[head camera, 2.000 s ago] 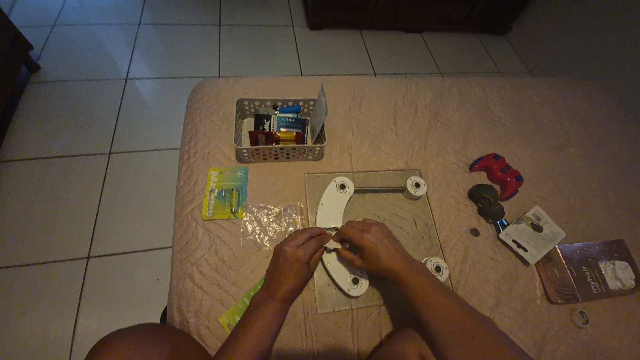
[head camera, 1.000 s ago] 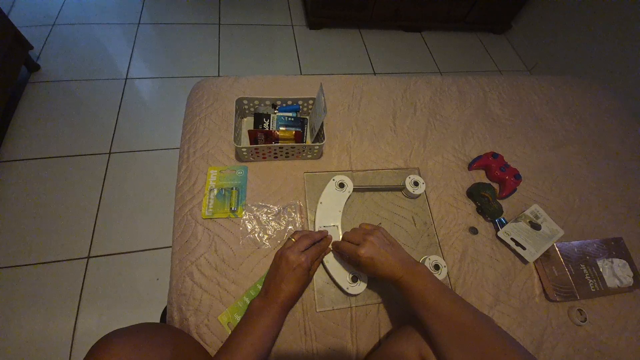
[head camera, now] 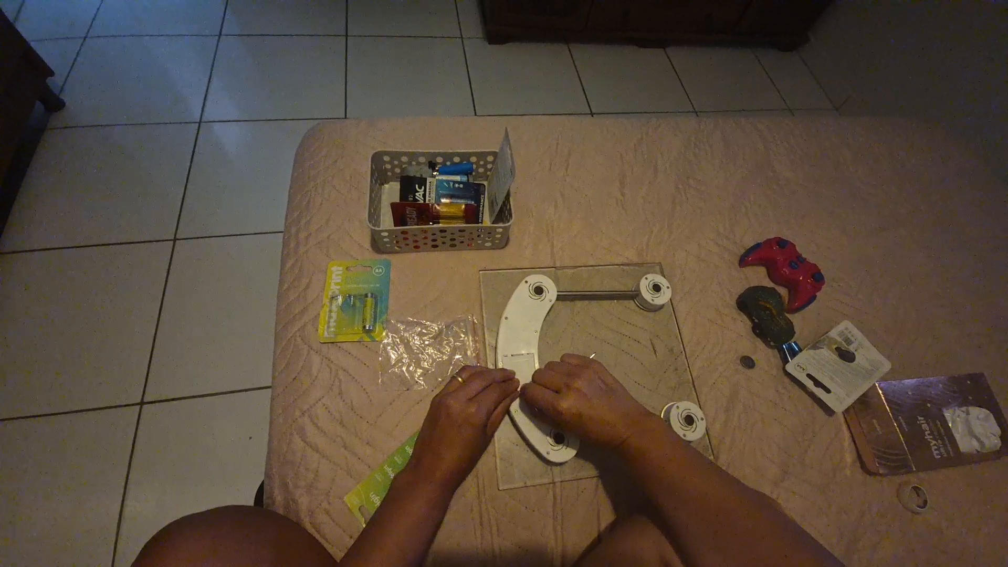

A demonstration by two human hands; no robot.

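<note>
A glass bathroom scale [head camera: 606, 339] lies underside up on the quilted bedspread, with round feet and a curved white plastic housing [head camera: 523, 323]. My left hand [head camera: 465, 413], a ring on one finger, has its fingertips at the housing's left edge, just below a rectangular compartment area [head camera: 518, 362]. My right hand [head camera: 579, 398] is bent over the housing, its fingertips nearly meeting the left ones. A thin pale tip [head camera: 593, 356] shows beside the right hand; what it belongs to is hidden. Whether either hand grips something between the fingertips cannot be told.
Left of the scale are a blister pack of AA batteries [head camera: 354, 303], clear plastic wrap [head camera: 429, 353] and a green card [head camera: 382, 480]. A perforated basket [head camera: 441, 239] holds battery packs. To the right lie a red game controller [head camera: 783, 272], a dark object [head camera: 765, 315], a coin cell [head camera: 747, 362], packaging [head camera: 839, 366] and a tape roll [head camera: 913, 497].
Both hands have moved slightly down along the white housing, and its rectangular compartment area now shows above the fingertips. The other things have stayed put.
</note>
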